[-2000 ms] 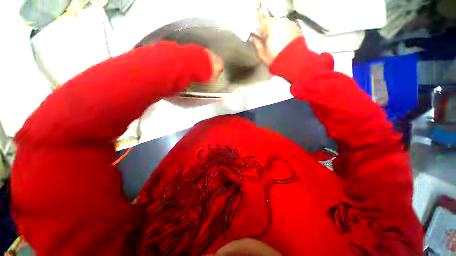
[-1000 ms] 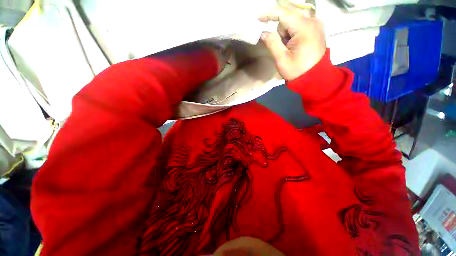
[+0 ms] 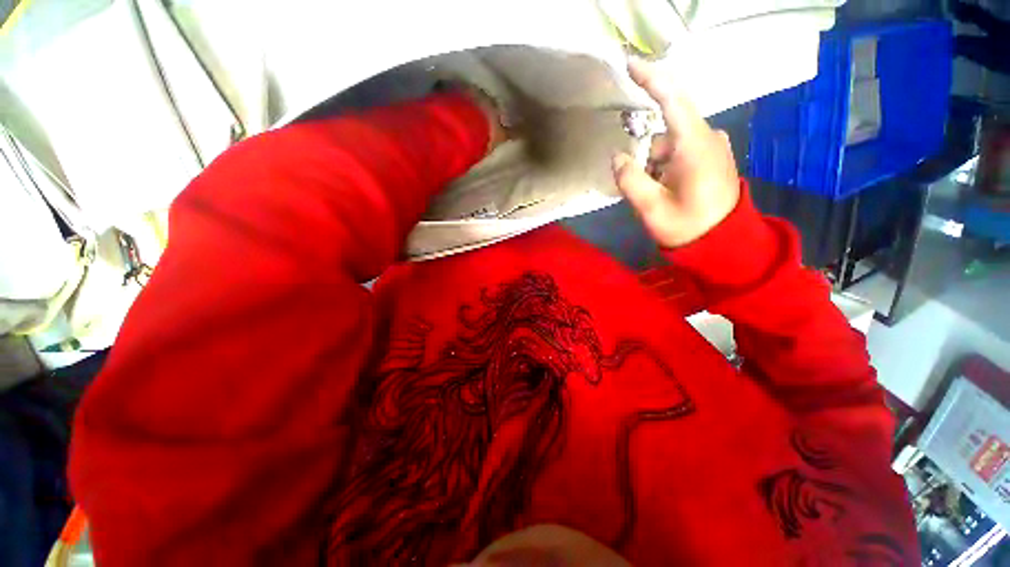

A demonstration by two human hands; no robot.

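A cream bag body (image 3: 476, 233) lies with its wide mouth towards me, its near rim against my red top. The grey-beige lining (image 3: 565, 138) shows inside. My left hand (image 3: 501, 120) is inside the mouth, mostly hidden by the sleeve and shadow; its fingers cannot be made out. My right hand (image 3: 689, 166) is at the right end of the mouth, thumb and fingers around the edge there. A small shiny whitish piece (image 3: 640, 122) shows between its thumb and forefinger; I cannot tell what it is.
More cream bag pieces (image 3: 83, 133) with dark and yellow edges lie at the left. Pale pieces (image 3: 742, 55) lie behind my right hand, overexposed. Blue bins (image 3: 897, 111) stand at the right. A box with a printed label (image 3: 980, 443) is at the lower right.
The bag mouth has come nearer my body and shows more open. My right hand has moved down and right to the mouth's end, where the shiny piece now shows. My left hand stays inside.
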